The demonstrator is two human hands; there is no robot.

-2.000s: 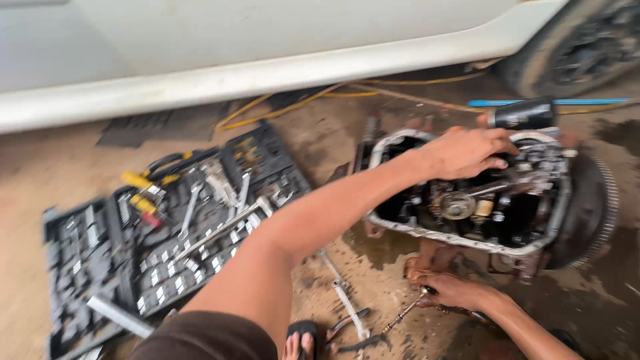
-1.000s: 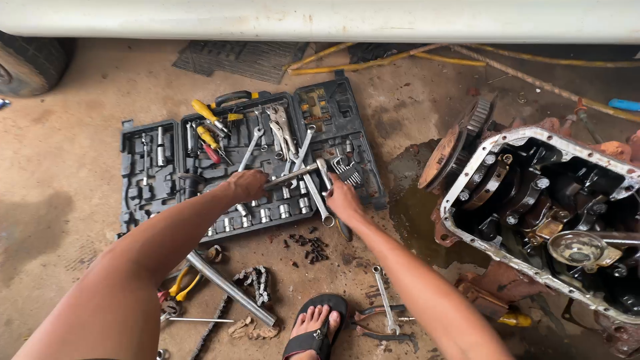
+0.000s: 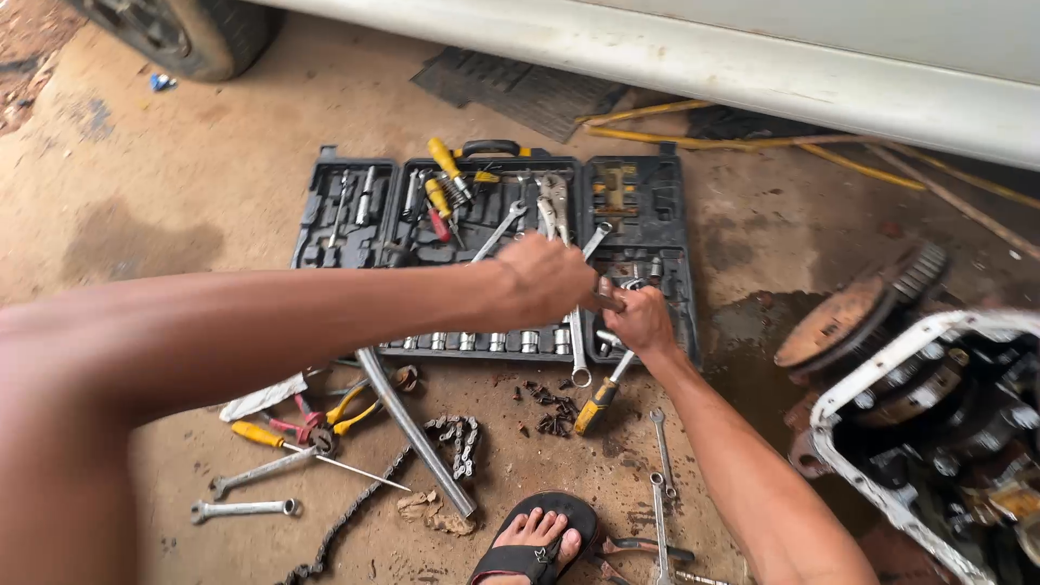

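Observation:
Both my hands meet over the right part of an unfolded black tool case. My left hand is a blurred fist, and what it grips is hidden. My right hand is closed around a dark metal tool part that shows between the two hands; its kind I cannot tell. Under and around them in the case lie combination wrenches, locking pliers, chrome sockets and yellow-handled screwdrivers. A ratchet with a yellow and black handle leans at the case's front edge.
An open engine block stands at right beside a toothed flywheel. Black bolts, a metal pipe, a chain, pliers and wrenches lie on the floor near my sandalled foot. A white car's sill runs behind.
Two seconds ago my left hand was over the engine and my right beside it; both were at the tool case one second ago. Since then they have come together. The view has shifted.

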